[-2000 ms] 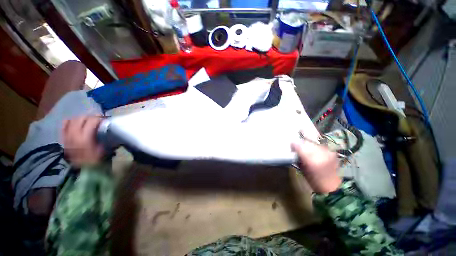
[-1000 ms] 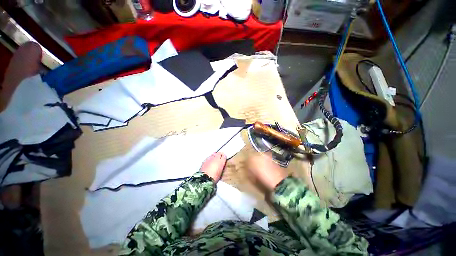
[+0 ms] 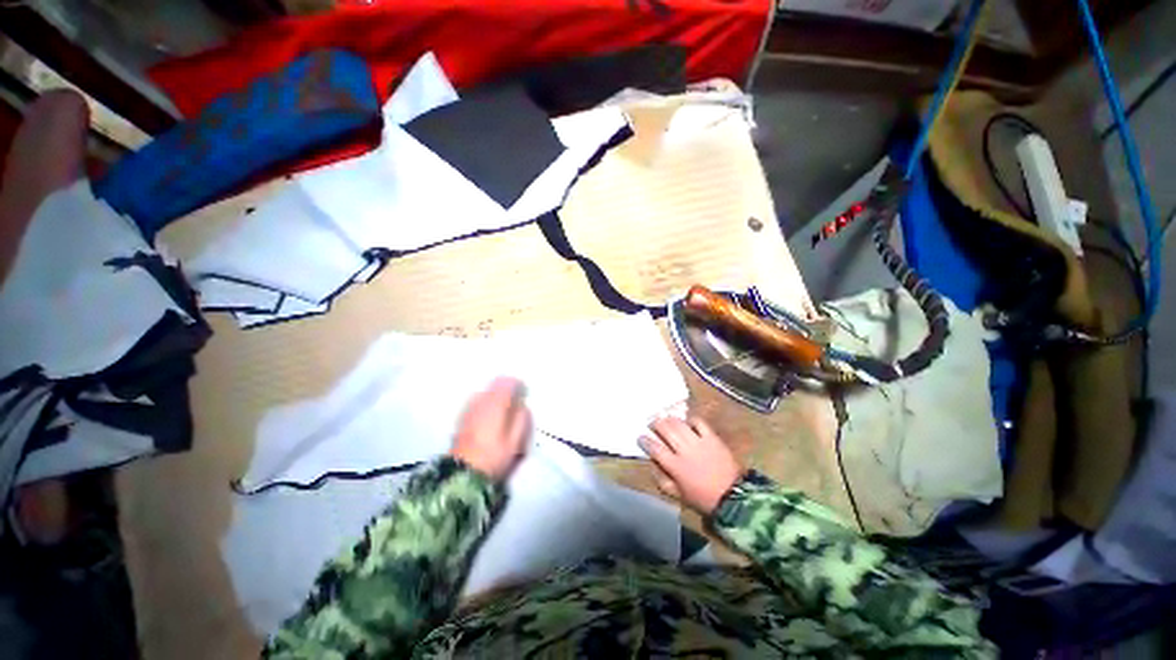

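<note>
A white garment panel (image 3: 374, 400) with a thin dark lower edge lies on the tan pressing board (image 3: 181, 554). My left hand (image 3: 494, 428) rests on its middle, fingers together. My right hand (image 3: 690, 458) is at its right end, fingertips on the corner by the dark edge; whether they pinch the cloth is unclear. A second white panel (image 3: 580, 496) lies below it, partly under my forearms. The steam iron (image 3: 748, 342), with an orange-brown handle, stands just right of the panel, held by neither hand.
A stack of white pieces (image 3: 310, 213) with a charcoal piece (image 3: 490, 142) on it lies at the far side. A dark strip (image 3: 580, 264) runs towards the iron. Black-and-white cloth (image 3: 97, 335) hangs at left. A cream cloth (image 3: 922, 413) and the hose (image 3: 922, 303) are at right.
The panel held up between both hands two seconds ago now lies on the board. Since one second ago my left hand has moved left, and my right hand has come onto the panel's right end.
</note>
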